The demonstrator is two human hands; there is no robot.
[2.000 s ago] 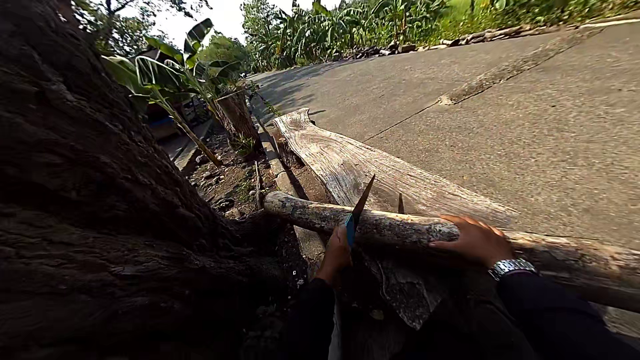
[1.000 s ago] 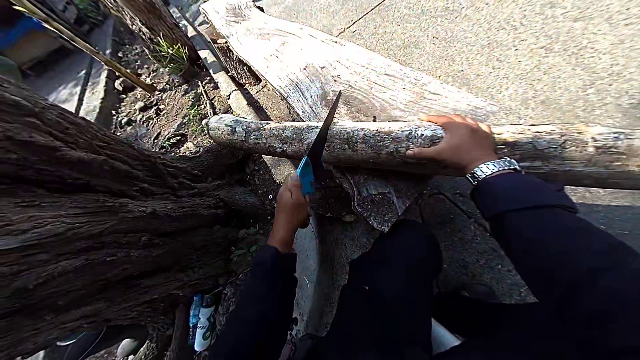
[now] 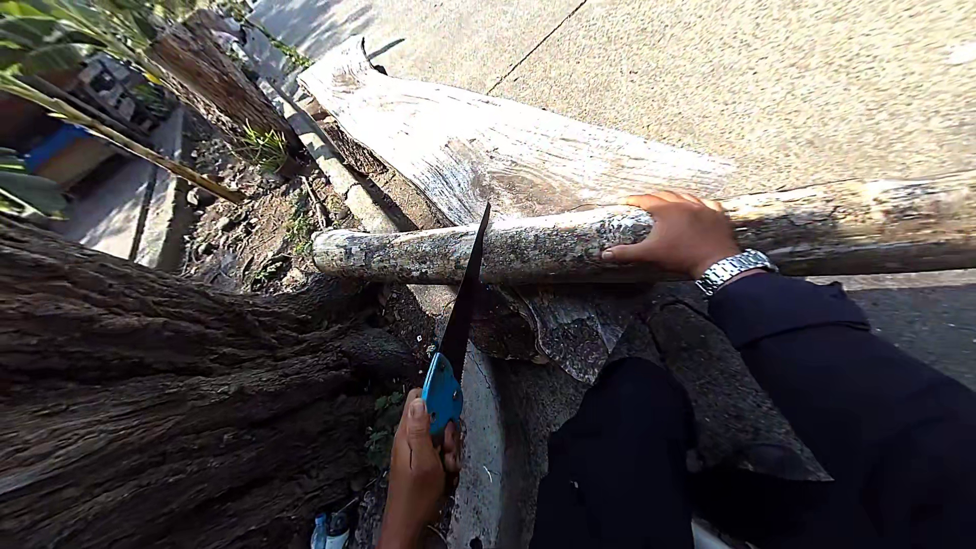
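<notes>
My left hand (image 3: 427, 450) is closed around the blue handle of a handsaw (image 3: 444, 393). The dark blade slants up from the handle and lies across a weathered wooden log (image 3: 404, 255), its tip reaching just past the log's upper edge. Whether the teeth are cutting into the wood cannot be told. My right hand (image 3: 682, 232), with a metal watch (image 3: 736, 269) at the wrist, grips the log from above, to the right of the blade, thumb on the near side. Beneath the log lies a wide, pale wooden slab (image 3: 518, 152).
A thick tree trunk (image 3: 152, 396) fills the lower left. A concrete curb (image 3: 480, 450) runs beneath the log. Bottles (image 3: 329, 530) stand at the bottom edge. Beyond are a stump (image 3: 221, 80), stony soil, banana plants and a concrete road (image 3: 724, 84). My knee (image 3: 618, 457) is close below the log.
My left hand with the saw has moved down toward me, so more of the blade shows below the log. My right hand has stayed on the log. The view has tilted down since the earliest frame.
</notes>
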